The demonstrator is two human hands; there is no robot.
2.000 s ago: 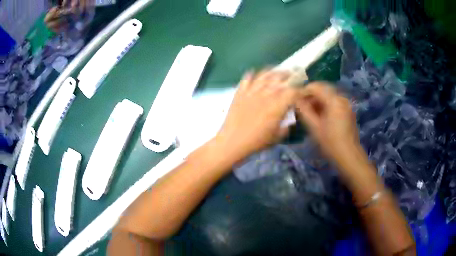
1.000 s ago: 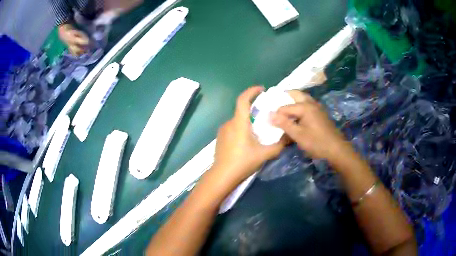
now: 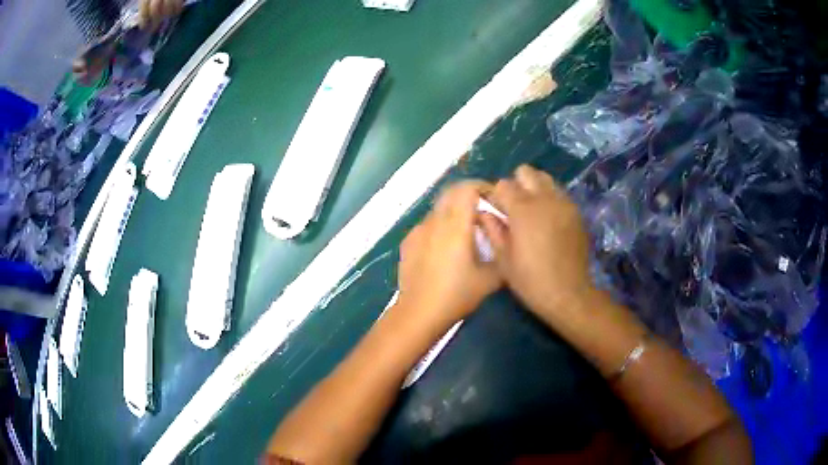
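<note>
My left hand (image 3: pixel 449 259) and my right hand (image 3: pixel 543 241) are together over the bench, just on the near side of the white rail. Between their fingers is a small whitish piece (image 3: pixel 486 238), mostly covered, so I cannot tell what it is. Under my left hand and wrist, parts of a white plastic unit (image 3: pixel 434 356) show on the dark green bench. Its middle is hidden by my arm.
A conveyor belt (image 3: pixel 254 118) carries several white plastic units (image 3: pixel 325 145) beyond the rail (image 3: pixel 363 227). A heap of clear polybags (image 3: pixel 681 200) lies at my right, with a blue bin (image 3: pixel 772 409) below. Across the belt are another person's hand (image 3: pixel 159 11) and more polybags (image 3: pixel 45 209).
The white piece that showed broadly between my hands a second ago is now mostly covered by my fingers. My hands are closer together. The units on the belt have shifted in view.
</note>
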